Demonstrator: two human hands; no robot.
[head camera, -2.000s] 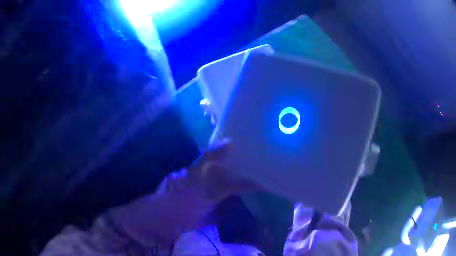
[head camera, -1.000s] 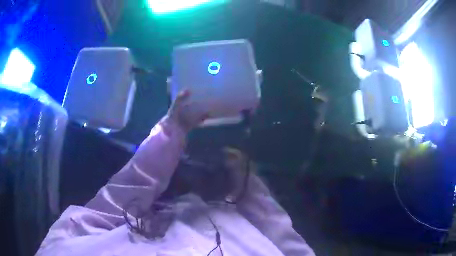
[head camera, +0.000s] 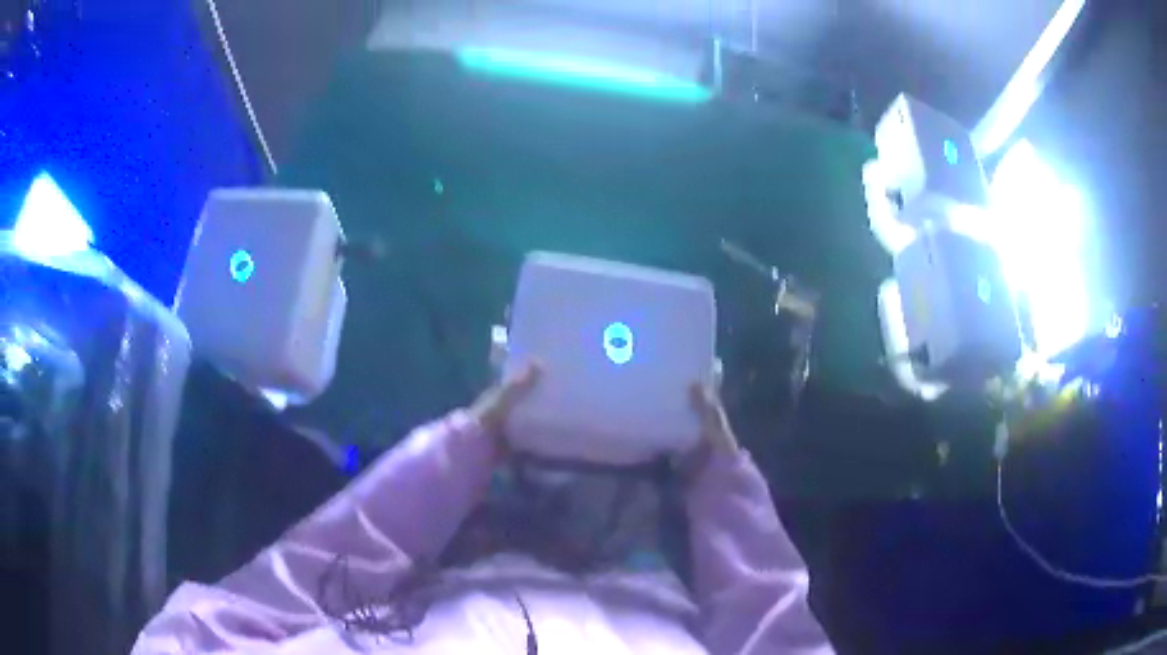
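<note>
A white rounded projector unit (head camera: 602, 397) with a glowing blue-white ring on its face is in front of me at the near part of the green table. My left hand (head camera: 509, 399) grips its left side, with the thumb on the face near the edge. My right hand (head camera: 712, 420) grips its right side, with the thumb at the edge. The other fingers of both hands are hidden behind or below the unit. A small pale lug shows on the unit's left side. The area below the unit is dark and blurred.
One white unit (head camera: 256, 288) stands at left; two more (head camera: 932, 160) (head camera: 953, 305) stand at right before a bright glare. A thin tool with a yellowish body (head camera: 796, 305) lies right of my unit on the green table (head camera: 576, 166). A white cable (head camera: 1024, 535) hangs at lower right. Clear plastic is at left.
The unit, tilted close to my view at first, is now lower and farther away. My right hand has come from below the unit to its right side. My left hand still holds the left side.
</note>
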